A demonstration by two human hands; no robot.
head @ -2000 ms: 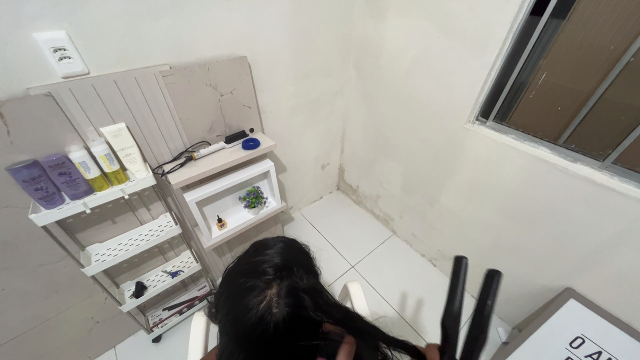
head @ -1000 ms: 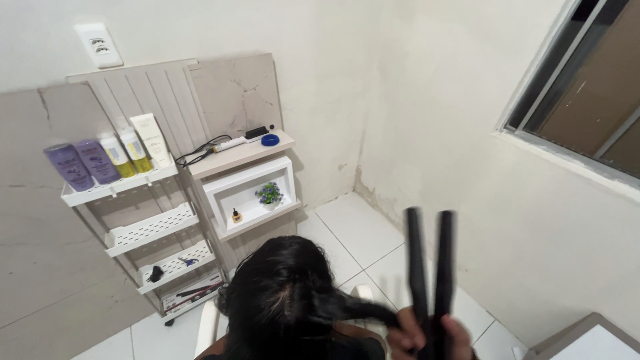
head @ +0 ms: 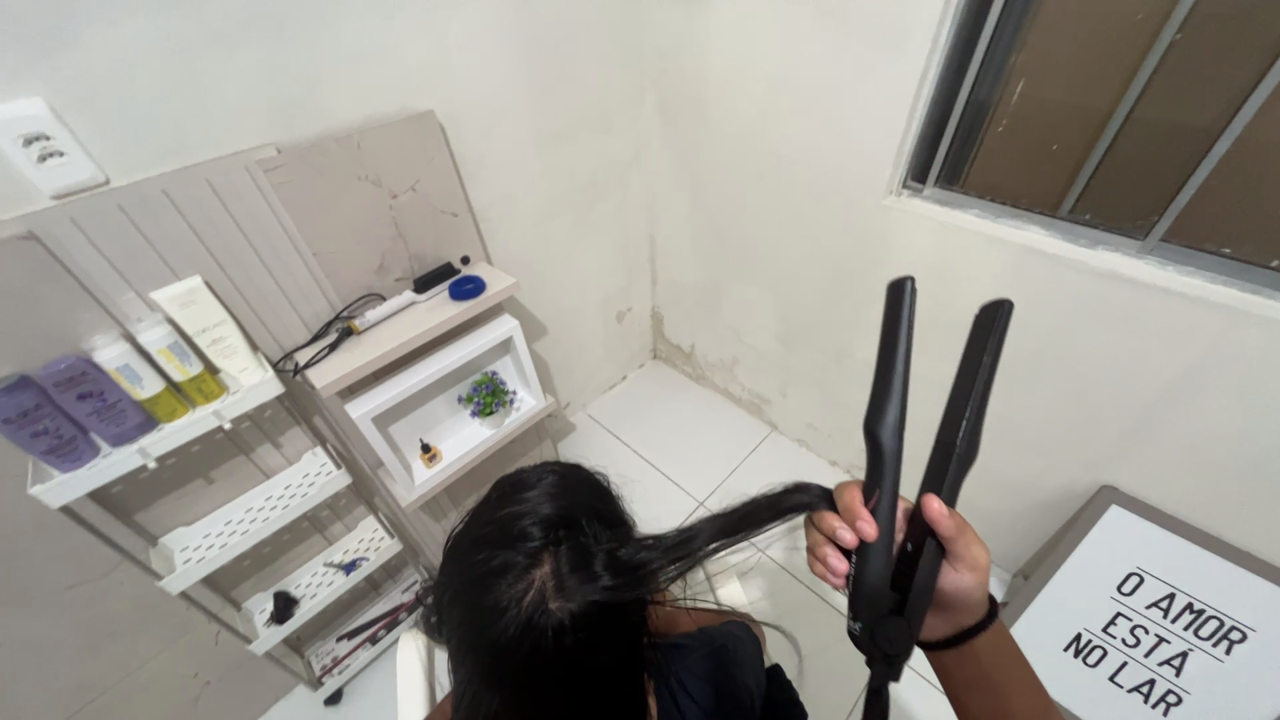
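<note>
My right hand grips a black hair straightener near its hinge, with the two arms spread apart and pointing up. Fingers of that hand curl around its left side and touch the end of a strand of dark hair. The strand stretches sideways from the head of a seated person, seen from above at the lower middle. No hair shows between the plates. A dark band circles my right wrist. My left hand is not in view.
A white shelf rack with bottles and tubes stands left. Beside it, a wall shelf holds a corded styling tool and a blue round object; a potted plant sits below. A lettered board is at the lower right, beneath a window.
The straightener and my right hand have risen, bringing more of both into view. Fingers seen at the hair beside the head two seconds ago no longer show there.
</note>
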